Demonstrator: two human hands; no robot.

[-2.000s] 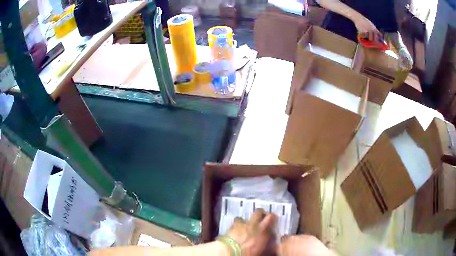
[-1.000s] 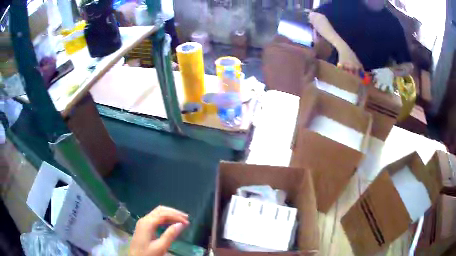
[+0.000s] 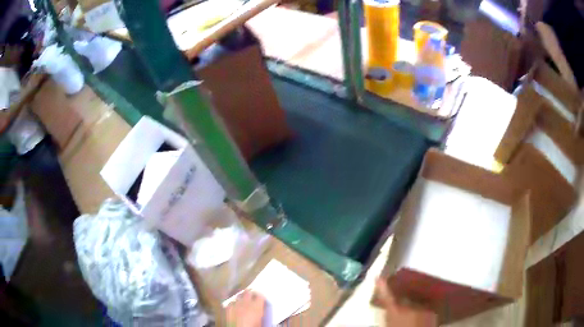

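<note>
An open brown carton (image 3: 458, 294) stands at the right, with a plain white pad (image 3: 454, 236) filling its inside. My right hand (image 3: 403, 313) is blurred and cut off by the bottom edge, at the carton's near left corner; its grip is unclear. My left hand (image 3: 246, 310), also cut off below, has its fingertips at the left edge of a small stack of white leaflets (image 3: 282, 290) on the cardboard-covered ledge. Whether it holds a sheet cannot be told.
A white box (image 3: 186, 191), a large shiny plastic bag heap (image 3: 134, 268) and a small clear bag (image 3: 240, 255) lie along the ledge. A green frame post (image 3: 211, 140) rises by the dark belt (image 3: 339, 166). Yellow tape rolls (image 3: 382, 38) and a bottle (image 3: 430, 76) stand beyond.
The view has swung left. A white pad now covers the carton's printed sheet and bagged contents. My left hand is now at the leaflet stack, and my right hand has come into view at the carton.
</note>
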